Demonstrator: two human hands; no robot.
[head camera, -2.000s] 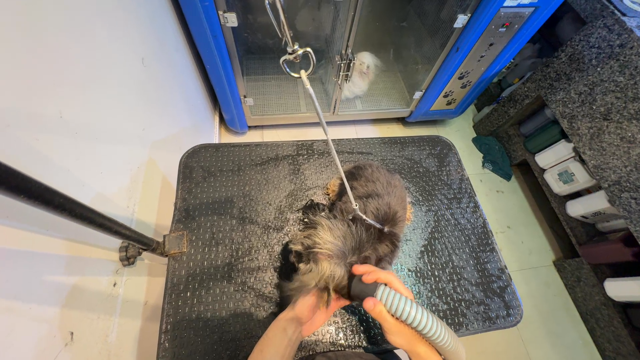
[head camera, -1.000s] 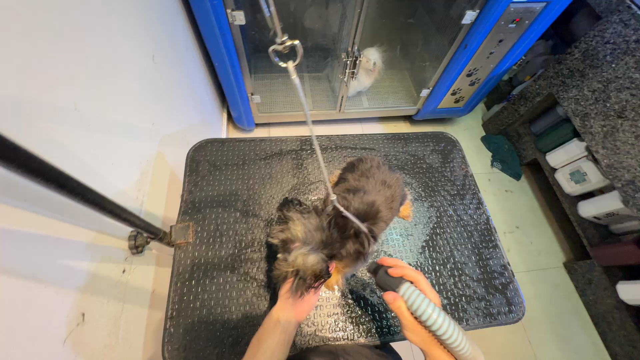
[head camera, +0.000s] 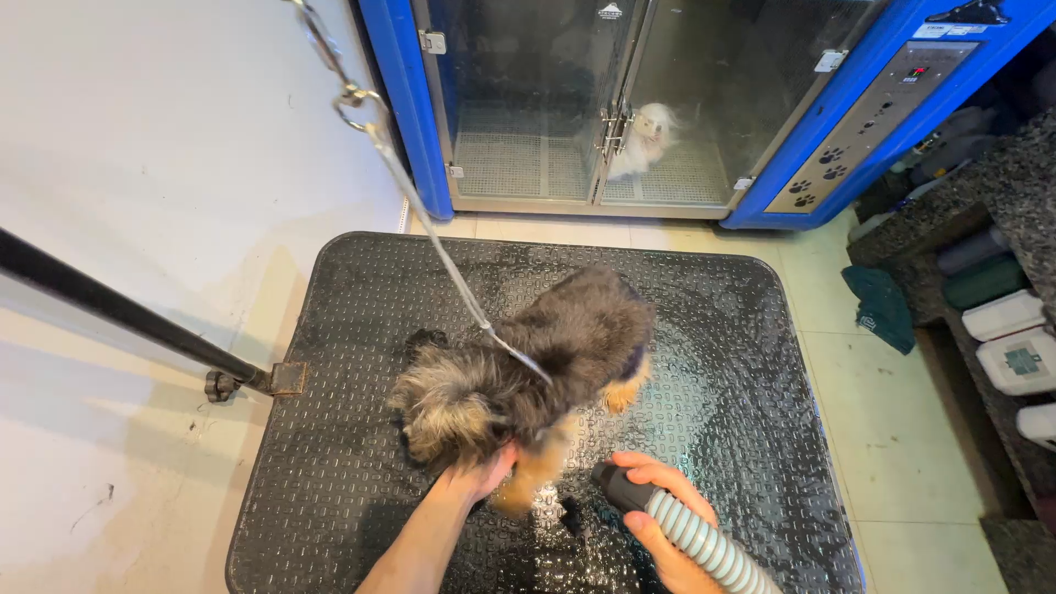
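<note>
A small dark grey and tan dog (head camera: 577, 330) stands on a wet, black textured grooming table (head camera: 355, 330), its head toward the lower left. My left hand (head camera: 483, 478) is under its head and chin, with the fingers mostly hidden by fur, so its grip cannot be told. In my right hand (head camera: 664, 503) is the black nozzle (head camera: 623, 487) of a ribbed pale dryer hose (head camera: 709, 544), pointing at the dog's chest and front legs from the right, a little apart from them. A grey grooming loop (head camera: 441, 247) runs from a metal clasp (head camera: 360, 103) down to the dog's neck.
A black grooming arm (head camera: 124, 305) is clamped at the table's left edge beside a white wall. Beyond the table stands a blue drying cabinet (head camera: 412, 107) with a white dog (head camera: 648, 136) behind its glass doors. A dark green cloth (head camera: 879, 309) lies on the floor near shelves at right.
The nozzle, close against the dog's head two seconds ago, is now apart from it at the right. The dog's body has turned, its rear now farther to the right of its head.
</note>
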